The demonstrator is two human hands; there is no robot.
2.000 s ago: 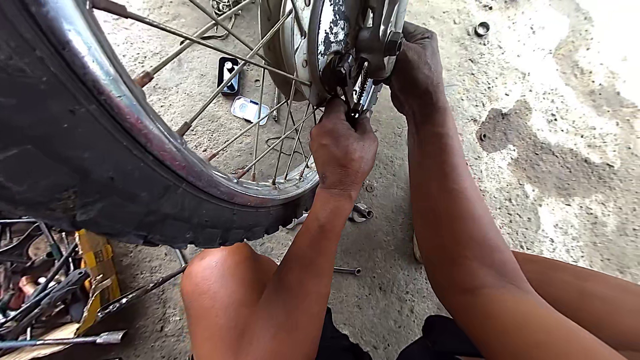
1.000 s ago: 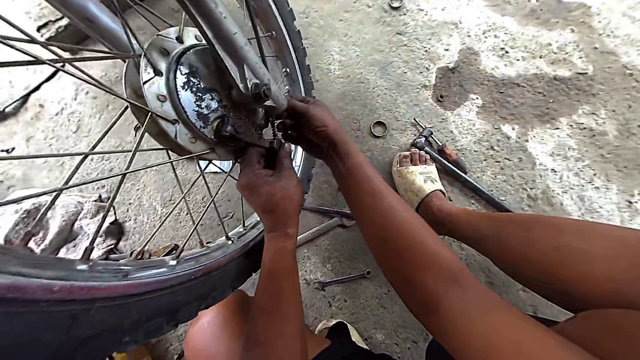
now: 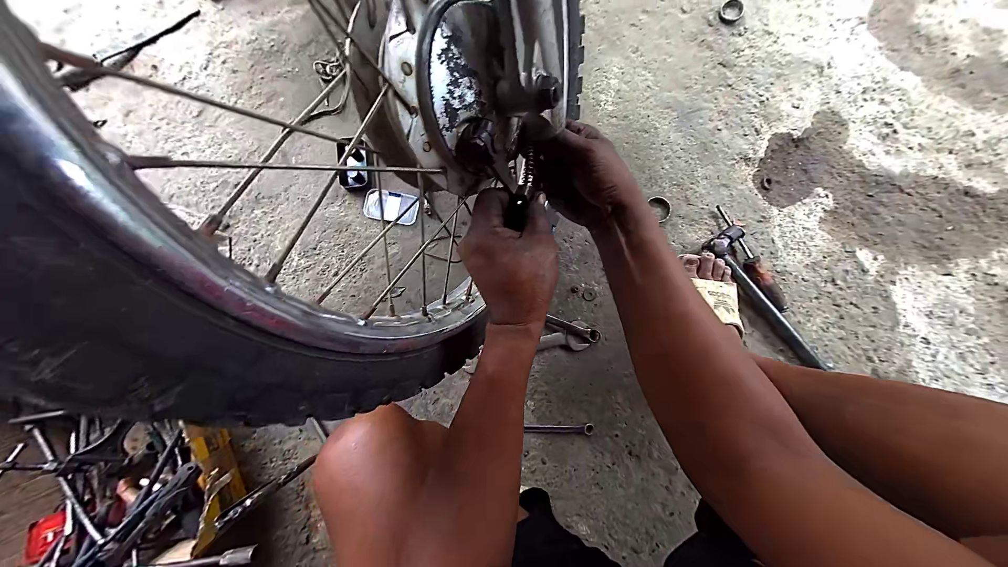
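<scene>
A spoked motorcycle wheel point(image 3: 260, 358) fills the left side, with a drum brake hub plate point(image 3: 453, 79) at upper centre. Below the hub, my left hand point(image 3: 510, 260) pinches a small dark part point(image 3: 516, 213) between thumb and fingers, at the end of a coil spring and threaded rod point(image 3: 529, 169). The part's exact kind is hard to tell. My right hand point(image 3: 587, 173) is curled close beside the spring, under the fork's lower end point(image 3: 546, 90). Its fingertips are in shadow behind the metal, so what they hold is hidden.
Spanners point(image 3: 575, 335) lie on the concrete under the wheel. A T-handle tool point(image 3: 776, 315) and a screwdriver point(image 3: 762, 283) are beside my foot at right. Metal rings point(image 3: 731, 11) are on the floor. A small open case point(image 3: 354, 165) shows behind the spokes. Piled tools point(image 3: 118, 488) fill the lower left.
The view has swung away and back across the wheel. Both hands stay at the brake parts below the hub throughout; no other plain change.
</scene>
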